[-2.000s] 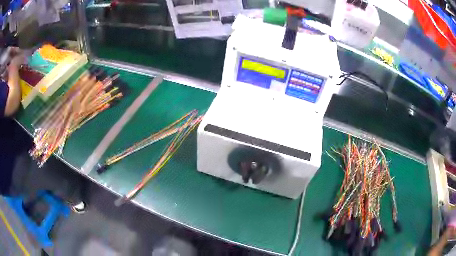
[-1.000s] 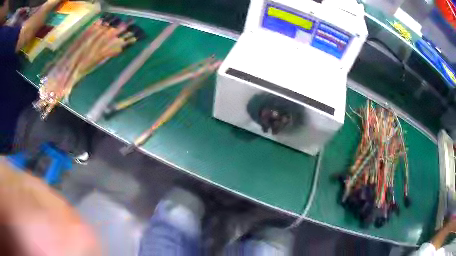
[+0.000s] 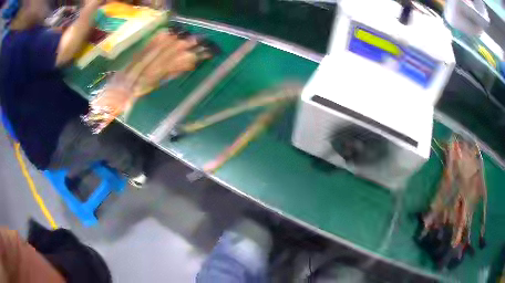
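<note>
Two twisted multicolour wire harnesses, one above the other, lie on the green bench, left of the white machine. They meet near the machine and spread towards the bench's front edge. The machine's round black fitting is blurred, with nothing visibly held in it. A blurred, skin-toned shape, seemingly my left hand or forearm, is cut off at the bottom left corner, away from the harnesses. Its fingers cannot be made out. My right hand is out of the picture.
A harness pile lies at the bench's left, another at the right, black connectors towards the front. A grey strip crosses the bench. A neighbouring person in dark clothing sits by a parts tray and blue stool.
The view has swung left, so the bench, machine and harnesses appear further right. The large skin-toned blur from one second ago is now smaller in the bottom left corner. The harnesses keep their places.
</note>
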